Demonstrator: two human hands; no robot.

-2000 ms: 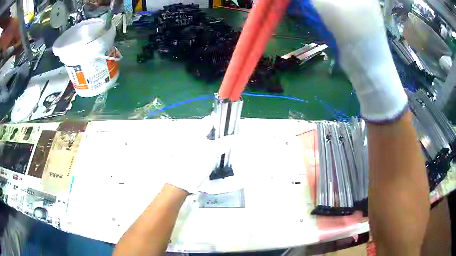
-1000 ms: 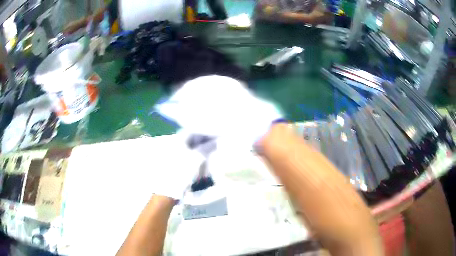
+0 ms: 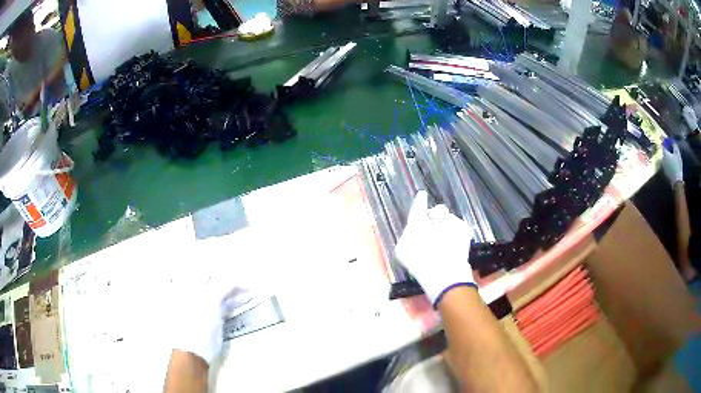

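Note:
A fanned row of silver tubes (image 3: 503, 161) with black end fittings (image 3: 557, 203) lies at the right. My right hand (image 3: 436, 244), in a white glove, is over the left part of this row; whether its fingers hold a tube cannot be told. My left hand (image 3: 201, 311), in a white glove, is low over the white sheet (image 3: 307, 253), beside the flat metal plate (image 3: 257, 316). Its outline is washed out against the sheet and no tube shows in it; its finger pose is unclear.
Black parts (image 3: 184, 104) are heaped at the back left, near a white bucket (image 3: 42, 180). A grey patch (image 3: 220, 218) is on the sheet's back edge. An open carton (image 3: 638, 284) with red rods (image 3: 557, 311) stands front right. Another person's gloved hand (image 3: 672, 161) shows far right.
The view has swung right. My right hand has gone from the middle, beside my left hand, to the tube row. The upright tubes between my hands are gone from there.

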